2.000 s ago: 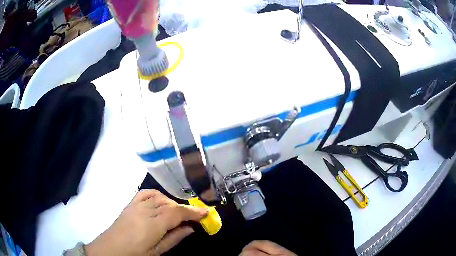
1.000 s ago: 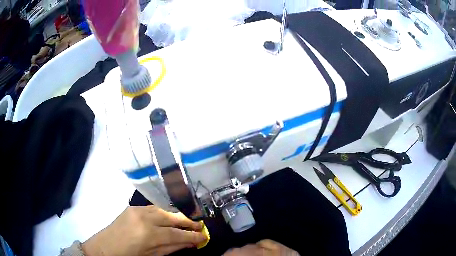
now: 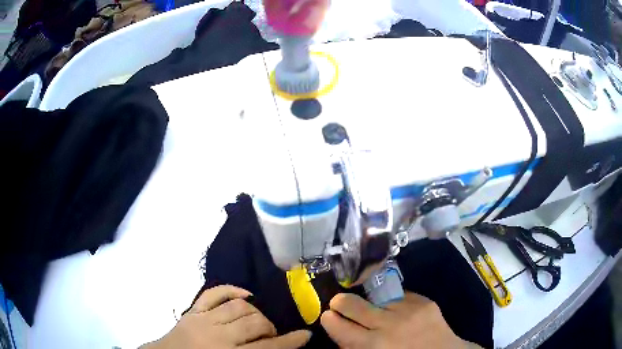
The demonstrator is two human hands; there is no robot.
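The black garment piece (image 3: 245,252) lies on the white table under the head of the sewing machine (image 3: 409,102). A yellow strip (image 3: 304,296) lies on the cloth just in front of the needle area, between my hands. My left hand (image 3: 228,320) rests on the cloth left of the strip, fingers spread and flat, cut off by the bottom edge. My right hand (image 3: 382,324) is right of the strip, fingers bent with the fingertips down on the cloth. Whether its fingers pinch the cloth cannot be told. The needle is hidden behind the metal parts.
Large black shears (image 3: 522,245) and yellow thread snips (image 3: 491,272) lie on the table at the right. A black garment (image 3: 82,163) is heaped at the left. A black band (image 3: 545,116) wraps the machine arm. A pink item (image 3: 296,15) stands above the machine head.
My left hand has let go of the yellow strip and lies on the cloth. My right hand has come up beside the strip. More black cloth shows left of the needle. The view has shifted.
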